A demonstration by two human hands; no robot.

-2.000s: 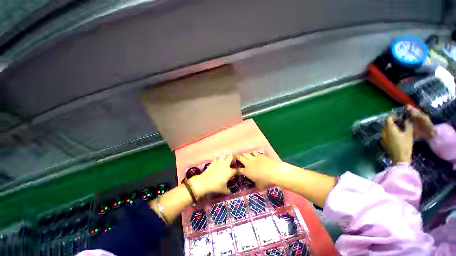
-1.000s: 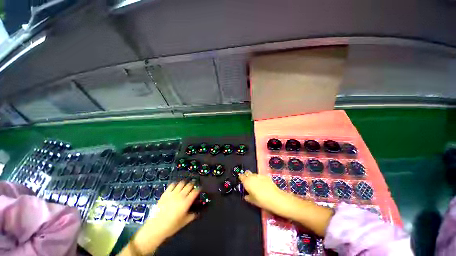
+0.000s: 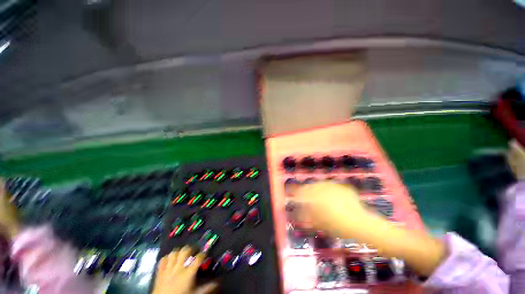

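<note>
Round smartwatch units point(image 3: 210, 200) with red and green lit marks lie in rows on the black mat point(image 3: 247, 281). My left hand point(image 3: 179, 272) is at the mat's near left part, beside a unit; the blur hides whether it grips anything. My right hand point(image 3: 328, 205) is over the clear blister tray point(image 3: 368, 227) on the salmon sheet point(image 3: 322, 138). It covers part of the second and third rows, and its fingertips are blurred. Dark units fill the tray's back rows; some units near the front show red marks.
A tan cardboard sheet point(image 3: 311, 95) leans on the back wall behind the salmon sheet. Neighbouring trays of watches point(image 3: 132, 212) lie at left. Another person's hand point(image 3: 8, 212) shows at the left edge and another point(image 3: 516, 161) at the right edge. A red object point(image 3: 509, 115) is at far right.
My right hand has moved from the mat to over the tray. My left hand has shifted toward the near left. More units lie at the mat's near part. The view has turned slightly right and blurred.
</note>
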